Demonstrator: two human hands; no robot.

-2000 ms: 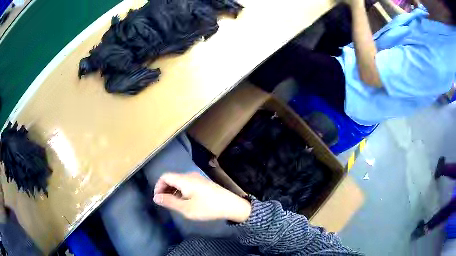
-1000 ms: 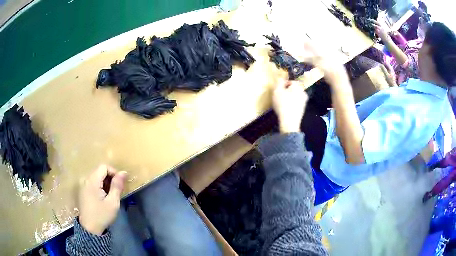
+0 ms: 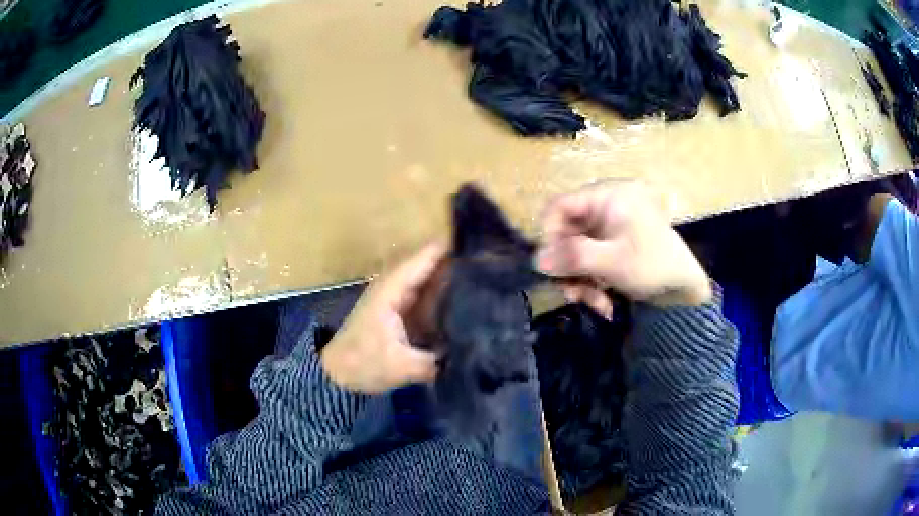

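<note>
A small bundle of black cut pieces [image 3: 486, 312] is held over my lap at the table's front edge, its pointed end up, slightly blurred. My left hand [image 3: 391, 328] holds the bundle's left side. My right hand [image 3: 615, 247] pinches the bundle's upper right edge between thumb and fingers. A wide black pile [image 3: 595, 55] lies at the back of the table, beyond the hands. A separate black bundle [image 3: 199, 101] with jagged edges lies to its left.
An open carton [image 3: 552, 454] of black pieces stands below at my right. A blue bin [image 3: 183, 403] at lower left holds camouflage pieces [image 3: 111, 423]; more lie at the table's far left [image 3: 14, 181]. A neighbour's light blue sleeve [image 3: 851, 323] is at right.
The view has turned left. Both hands have come together in front of me and now hold a black bundle; one second ago my right hand reached towards the neighbour's side and my left was empty.
</note>
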